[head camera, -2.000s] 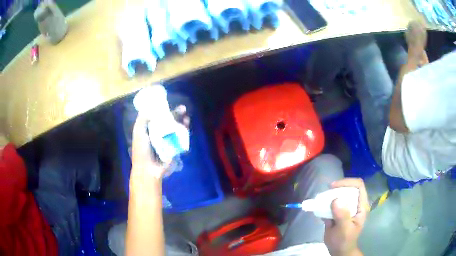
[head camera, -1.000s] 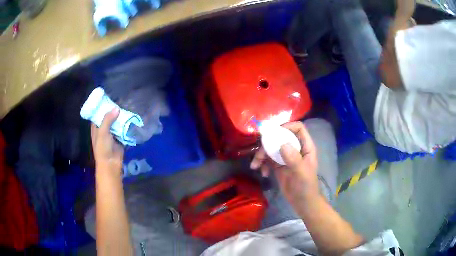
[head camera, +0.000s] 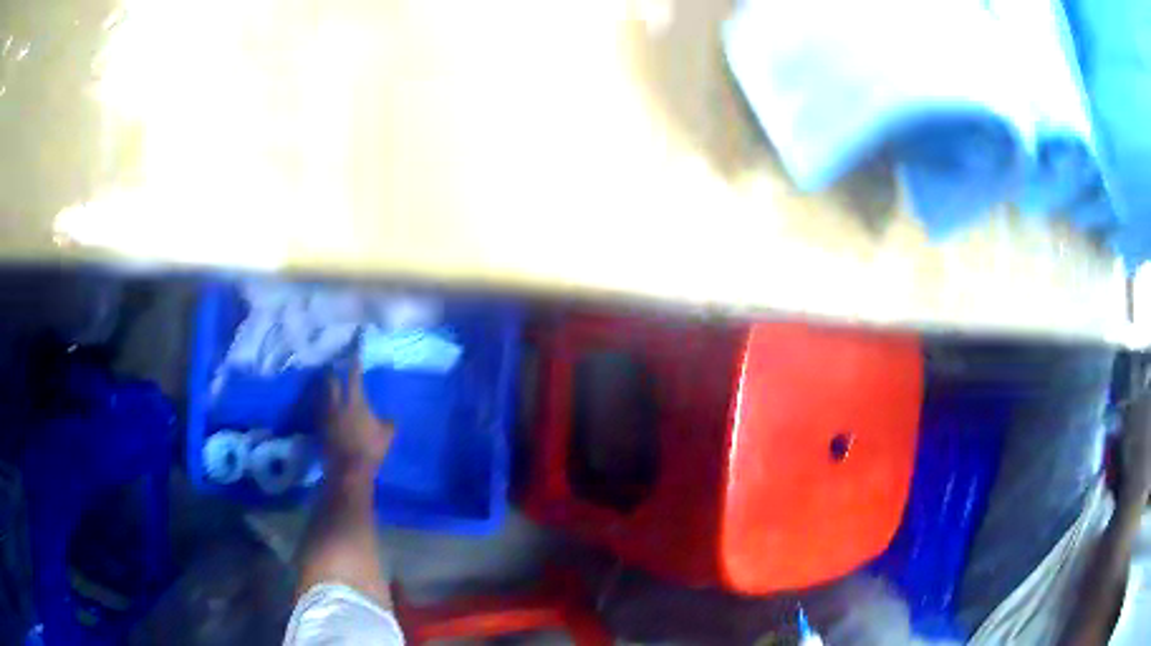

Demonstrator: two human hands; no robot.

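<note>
My left hand [head camera: 360,429] reaches down into the blue tray [head camera: 502,435]. Its fingers are blurred at the edge of a light blue piece [head camera: 412,350] in the tray; whether they hold it cannot be told. Toothed light blue rings [head camera: 271,462] stand side by side at the near left of the tray. A crumpled pale cloth [head camera: 284,331] lies at its far end. My right hand is out of the picture. A thin blue tip [head camera: 804,621], seemingly the glue bottle's, shows at the bottom edge.
The tan table [head camera: 505,164] crosses the top, washed out by glare, with large light blue tubes [head camera: 884,76] at the right. A red stool [head camera: 820,467] stands right of the tray. Red bars [head camera: 499,620] show below. A blurred person's arm [head camera: 1111,543] is at the far right.
The view has moved closer to the table and tilted. My left hand has gone from holding a light blue tube up to reaching into the tray. My right hand has left the picture.
</note>
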